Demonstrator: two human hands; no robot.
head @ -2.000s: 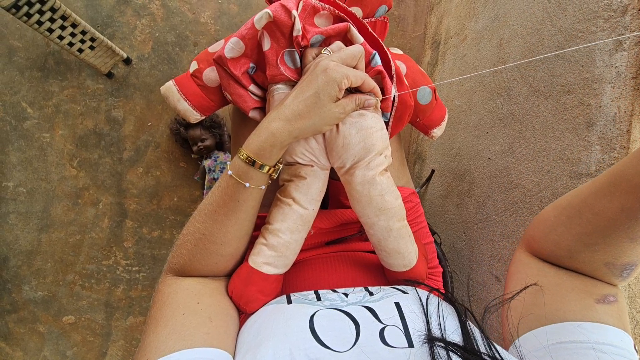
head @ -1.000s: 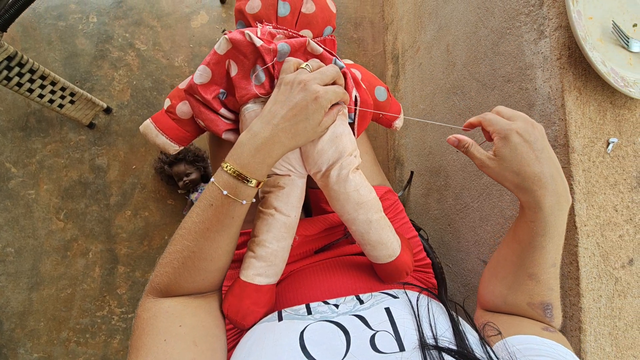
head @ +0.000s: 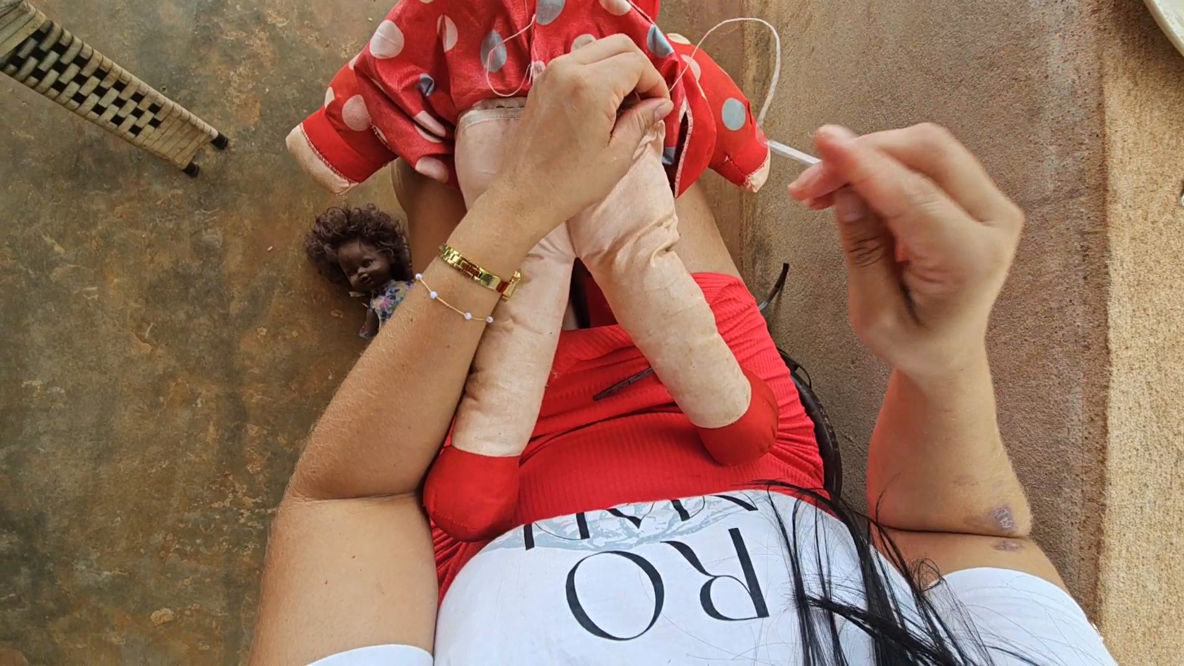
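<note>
A large cloth doll lies across my lap, its stuffed legs (head: 638,250) toward me and its red feet against my clothes. Its red polka-dot dress (head: 407,83) is pushed up at the hips. My left hand (head: 592,120) grips the cloth at the top of one leg, thumb and fingers pinched together. To the right, my right hand (head: 916,231) is raised off the doll, slightly blurred, its thumb and fingertips closed on a thin pale item, perhaps a needle or taut thread. White thread (head: 775,74) loops between that hand and the dress.
A small doll with curly dark hair (head: 365,259) lies left of my left forearm. A woven-strap stool or chair (head: 111,92) stands at the upper left on the mottled floor. The rim of a plate (head: 1170,23) shows at the upper right corner. Long black hair hangs over my shirt.
One second ago the thread ran straight from the doll to my right hand; now it hangs in a loose loop. That hand has come nearer the doll. My left hand still grips the cloth.
</note>
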